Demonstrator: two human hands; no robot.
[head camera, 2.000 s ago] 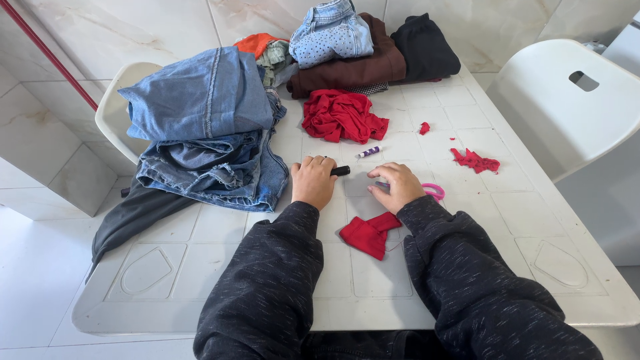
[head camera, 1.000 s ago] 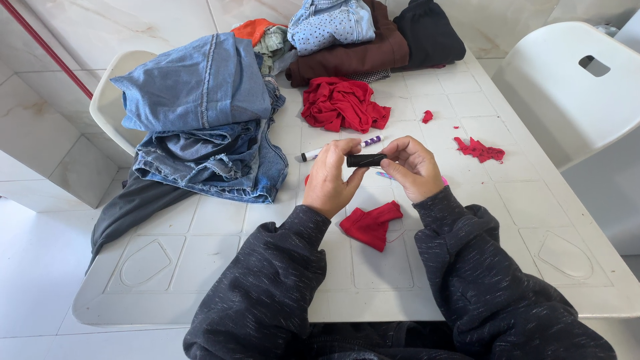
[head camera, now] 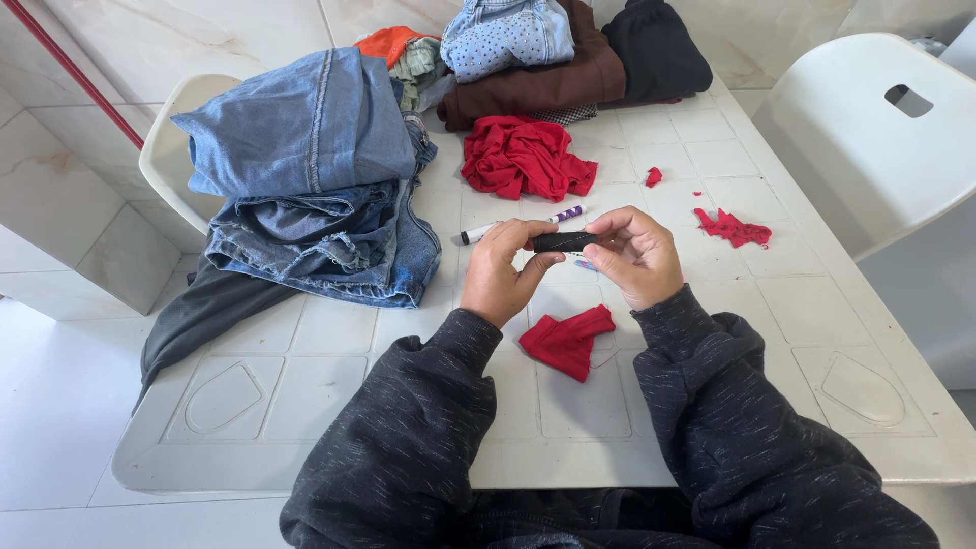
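Observation:
Between my two hands, above the table, is a spool of black thread (head camera: 564, 242). My left hand (head camera: 503, 267) grips its left end with thumb and forefinger; my right hand (head camera: 639, 258) pinches the right end. A small folded piece of red cloth (head camera: 566, 343) lies on the table just below my hands, with a loose red thread beside it. Behind my left hand lies a white marker with a black end (head camera: 476, 233), and a purple and white patterned stick-like thing (head camera: 566, 214) shows just beyond my fingers. A blue object (head camera: 585, 264), partly hidden, lies under my right hand.
Folded denim (head camera: 305, 130) is heaped at the left, over a white chair (head camera: 171, 152) and the table (head camera: 320, 465). Crumpled red cloth (head camera: 522, 156) lies behind my hands, folded brown (head camera: 534, 84) and black garments (head camera: 656, 53) at the back, red scraps (head camera: 732, 227) and another white chair (head camera: 862, 130) at right.
Two seconds ago my hands rested apart on the table, the black spool by my left hand. Both hands are now raised together at the spool, as they were one second ago.

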